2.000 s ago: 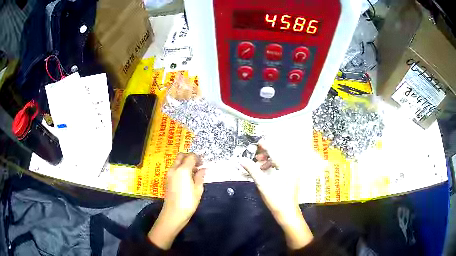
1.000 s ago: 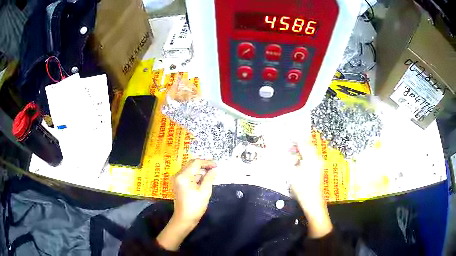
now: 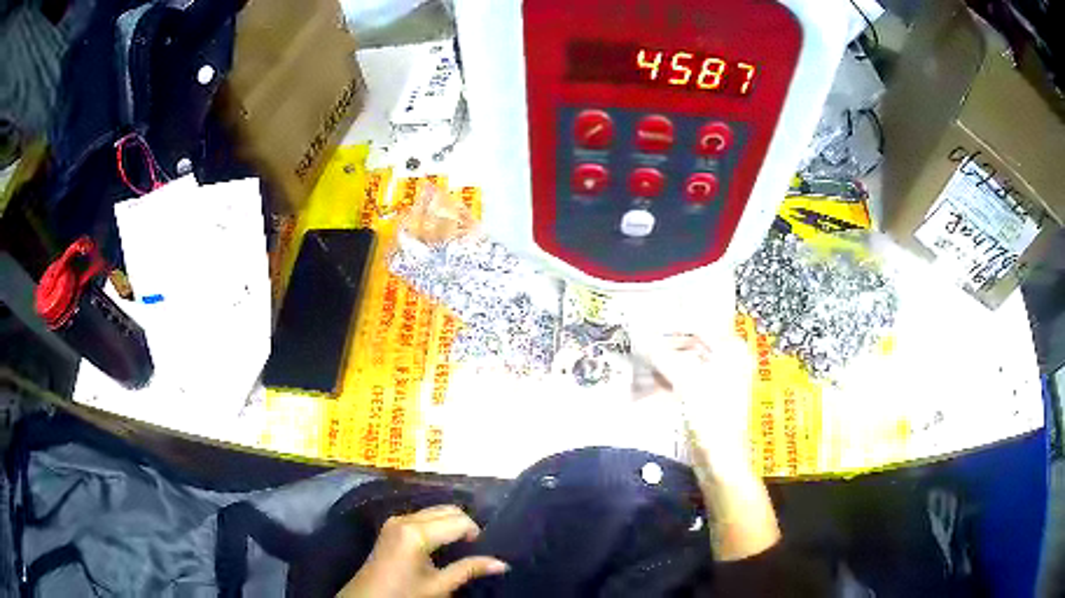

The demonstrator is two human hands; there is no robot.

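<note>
The dark navy garment (image 3: 596,526) lies over my lap and the table's front edge, with shiny silver buttons along its rim. My left hand (image 3: 426,554) rests on the cloth at the lower middle, thumb and fingers apart. My right hand (image 3: 712,391) is over the table right of the lower die (image 3: 593,364), its wrist beside the garment's right edge. Glare washes it out, so whether its fingers hold anything cannot be told. The white machine head (image 3: 496,140) shows 4587 on its red panel. Small silver pieces lie in a left pile (image 3: 485,298) and a right pile (image 3: 812,298).
A black phone (image 3: 321,310), white paper slips (image 3: 199,280) and a dark cylinder with red cord (image 3: 94,310) are at left. Yellow-handled tools (image 3: 827,213) lie behind the right pile. Cartons stand at left (image 3: 298,105) and right (image 3: 934,117). Grey-black garments (image 3: 129,514) are at lower left.
My left hand has moved down from the table edge onto the cloth. The garment's rim has shifted and bunched. My right hand stays at the right. The counter has changed from 4586 to 4587.
</note>
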